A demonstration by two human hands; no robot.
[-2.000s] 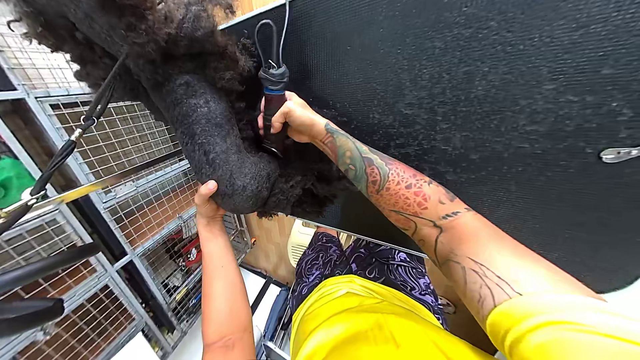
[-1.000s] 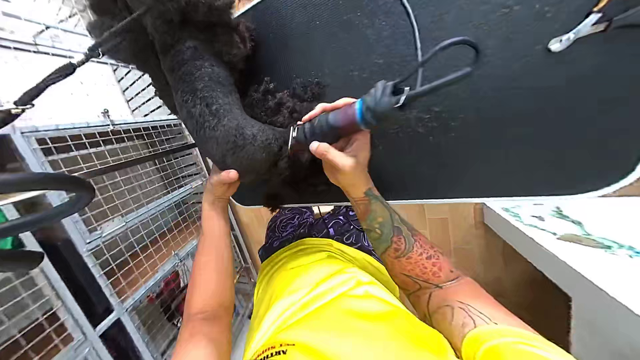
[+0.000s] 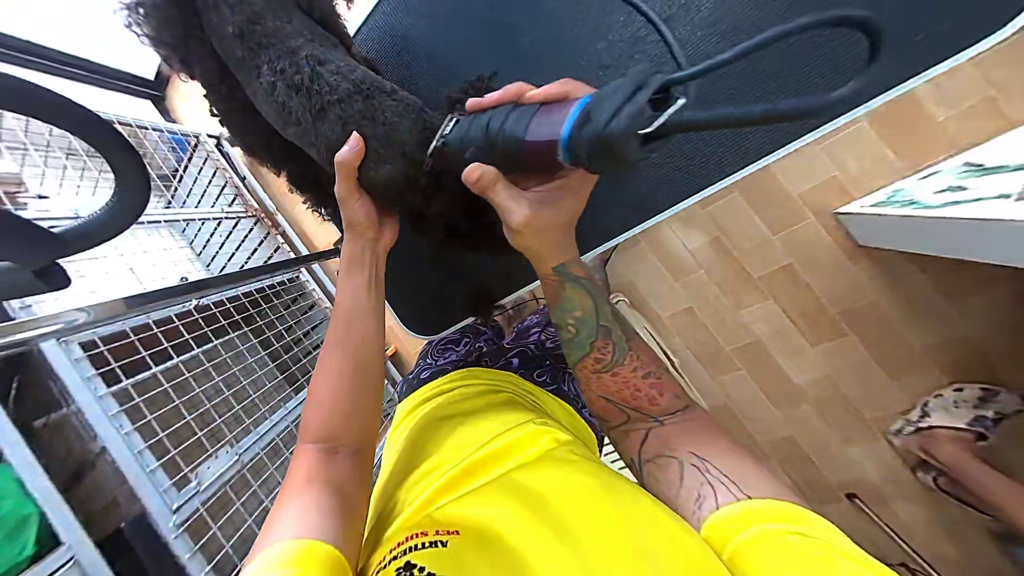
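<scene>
A dog with curly black fur stands at the upper left, on the edge of a black textured grooming table. My left hand is against the dog's rump, thumb raised, its fingers hidden behind the fur. Corded electric clippers, wrapped in black tape with a blue ring, lie in my right hand, fingers over the top and thumb below. The metal blade touches the dog's coat just right of my left hand. A thick black cord loops off to the right.
Wire cages stand at the left, below a curved black tube. A white-edged surface juts in at the right. Below it, another person's foot in a patterned shoe is on the tiled floor. Loose black fur lies on the table.
Two seconds ago the clippers pointed down along the dog's side; now they lie sideways, blade to the left. The scissors seen on the table at the right are out of view. The view has shifted.
</scene>
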